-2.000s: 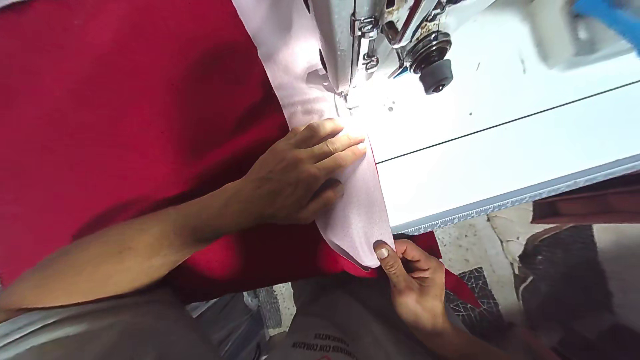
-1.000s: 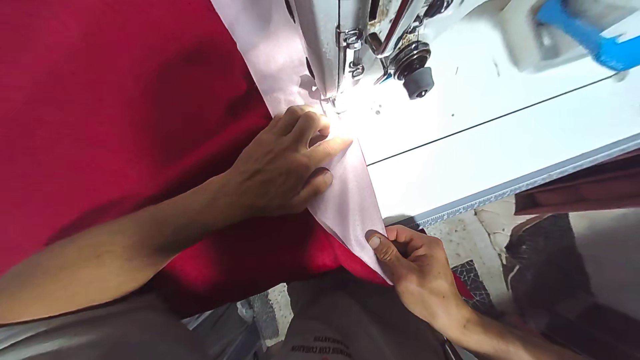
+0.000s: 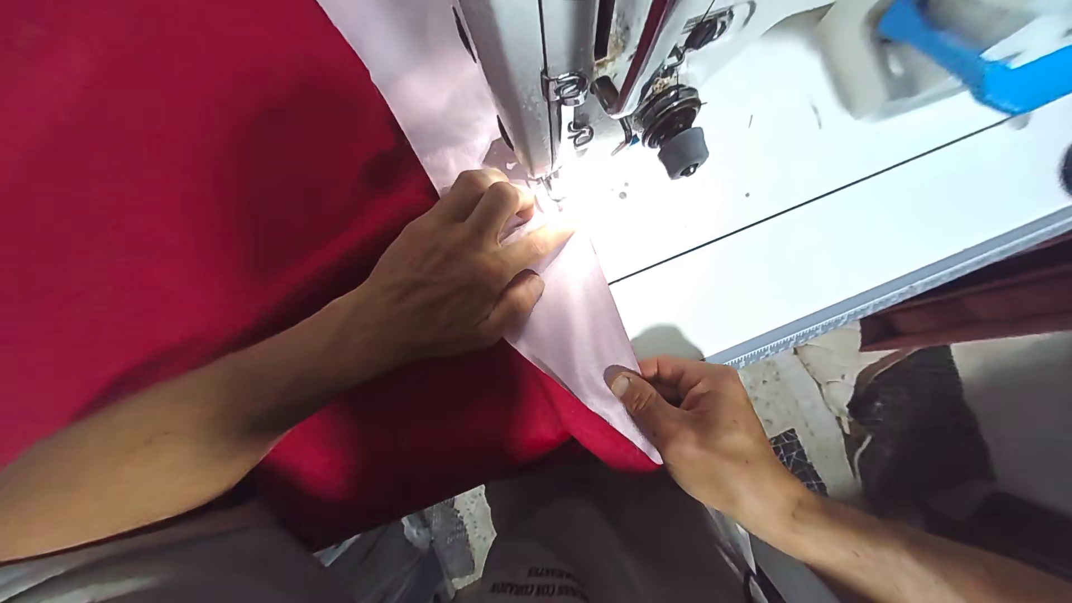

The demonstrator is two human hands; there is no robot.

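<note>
Under the lit needle area of a sewing machine (image 3: 523, 84) runs a pale pink fabric strip (image 3: 578, 327), laid along the edge of a large red fabric (image 3: 193, 167). My left hand (image 3: 461, 268) lies on the strip just in front of the presser foot (image 3: 546, 188), palm down, fingers bent and spread, touching the cloth. Nearer my body, my right hand (image 3: 695, 419) pinches the strip's edge between thumb and fingers, close to its pointed lower end. Glare hides the needle tip and the exact stitching spot.
The white machine table (image 3: 837, 218) extends right, with a measuring tape (image 3: 804, 339) along its front edge. A blue object (image 3: 963, 67) lies at the back right. A black tension knob (image 3: 682, 152) juts from the machine. Red fabric drapes over the table's front edge toward my lap.
The pink strip's lower end, broad and rounded two seconds ago, now tapers to a point past my right hand. My right hand still pinches its edge. My left hand's fingers are more bent.
</note>
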